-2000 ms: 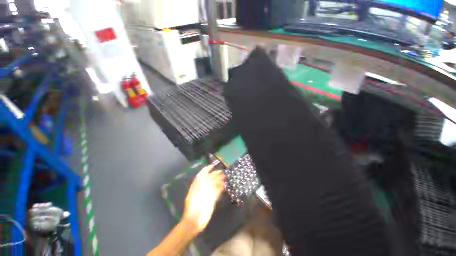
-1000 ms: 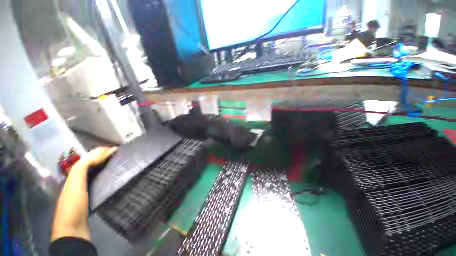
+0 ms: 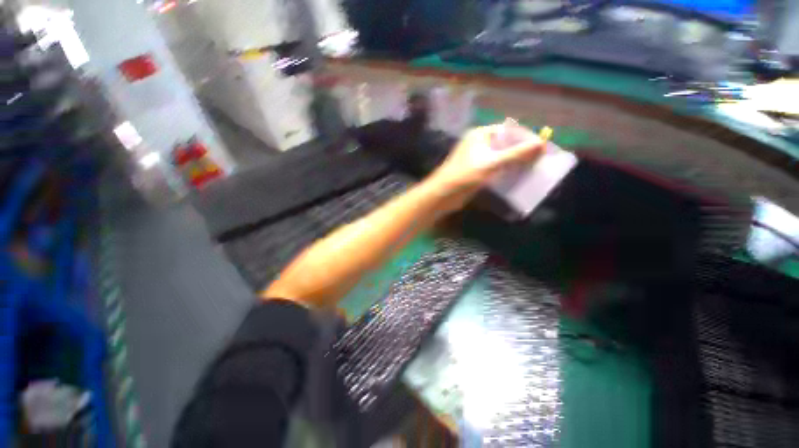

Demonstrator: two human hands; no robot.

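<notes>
My left hand (image 3: 495, 150) reaches over the bench from the lower left in a dark sleeve. Its fingers are closed on a pale slip or pad (image 3: 536, 182); a small yellow tip shows by the fingertips. Motion blur hides finer detail. Below the forearm, a narrow dotted board (image 3: 407, 319) lies slanted on the green mat. A second board (image 3: 517, 359) lies beside it under strong white glare. The left stack of boards (image 3: 307, 219) has a flat dark panel on top (image 3: 289, 185). My right hand is not in view.
Another board stack (image 3: 753, 359) stands at the right edge. Dark blurred objects (image 3: 613, 236) lie behind the glaring board. A thin black cord (image 3: 596, 343) lies on the mat. A rear shelf (image 3: 613, 114) crosses behind. Blue racks (image 3: 35, 324) and red extinguishers (image 3: 197, 164) are left.
My left hand has left the board at the left stack, moved right and towards the rear, and now holds the pale slip. The view has turned left and down.
</notes>
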